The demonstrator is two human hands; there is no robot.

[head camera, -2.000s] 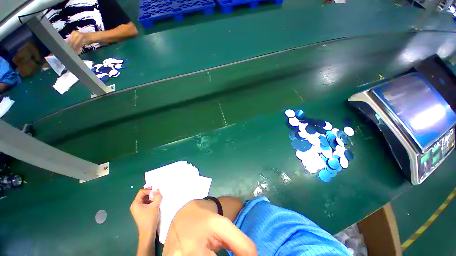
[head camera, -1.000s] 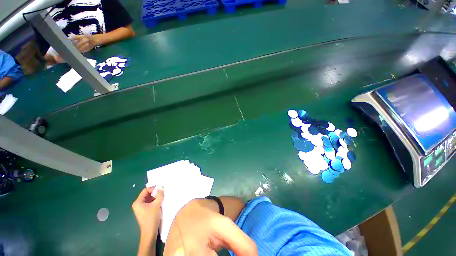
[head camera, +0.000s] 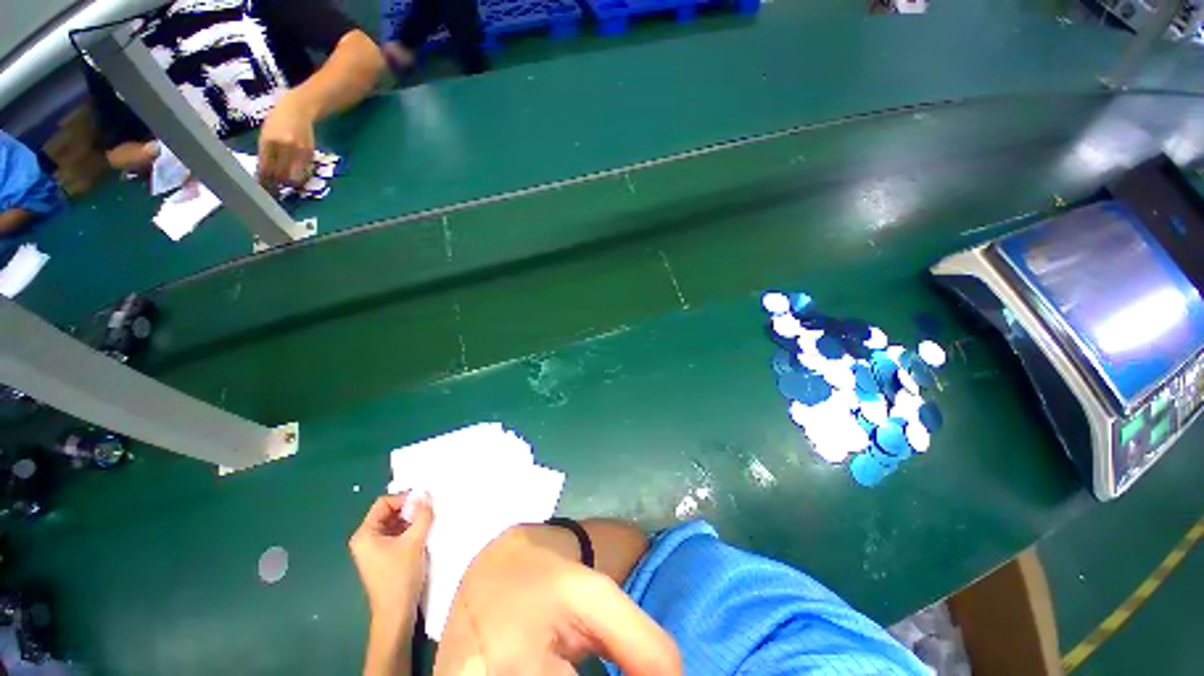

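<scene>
A stack of white sheets [head camera: 489, 482] lies unevenly on the green bench in front of me. My left hand [head camera: 390, 555] is at its left edge, fingertips pinched on a white sheet. My right hand [head camera: 548, 614], with a black wristband, overlaps the stack's lower part, thumb out; what its fingers hold is hidden. A dark sliver shows between my hands. A pile of white and blue discs [head camera: 858, 396] lies to the right. A single pale disc [head camera: 273, 565] lies left of my left hand.
A digital scale [head camera: 1103, 297] stands at the right. An open cardboard box [head camera: 1010, 614] is below the bench edge. A grey post [head camera: 159, 403] rises at left, with black cylindrical devices [head camera: 93, 449] beyond it. A person's hand [head camera: 287, 143] is across the channel.
More black devices show at the left edge, shifted rightward. The person across has reached a hand down to their disc pile. My hands have barely moved.
</scene>
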